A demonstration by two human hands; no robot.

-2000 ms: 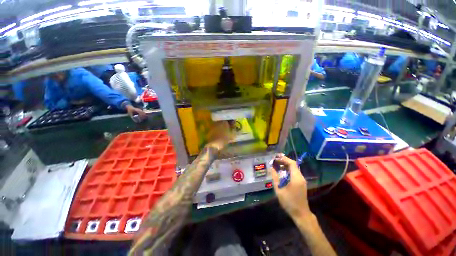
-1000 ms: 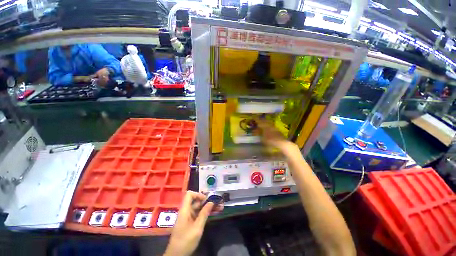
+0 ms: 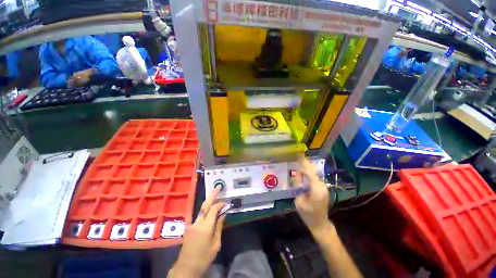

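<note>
The bench press (image 3: 357,81) stands in front of me with its ram raised. A dark ring shows on the pale fixture (image 3: 265,129) under it. My left hand (image 3: 200,239) is at the panel's left end, a fingertip at the green start button (image 3: 218,185). It holds a dark watch housing with a shiny rim (image 3: 224,209) by the fingers. My right hand (image 3: 314,201) is blurred in front of the panel's right end and partly covers the display; whether it holds anything is unclear.
A red-orange tray (image 3: 142,179) lies left of the press, white square parts in its nearest row. A clipboard (image 3: 42,198) is far left. A blue control box (image 3: 400,147) and stacked red trays (image 3: 454,212) stand right. A person in blue (image 3: 76,62) sits behind, left.
My right hand has left the fixture area inside the press and come down to the panel's right end. My left hand has a fingertip at the green button now, still holding the housing.
</note>
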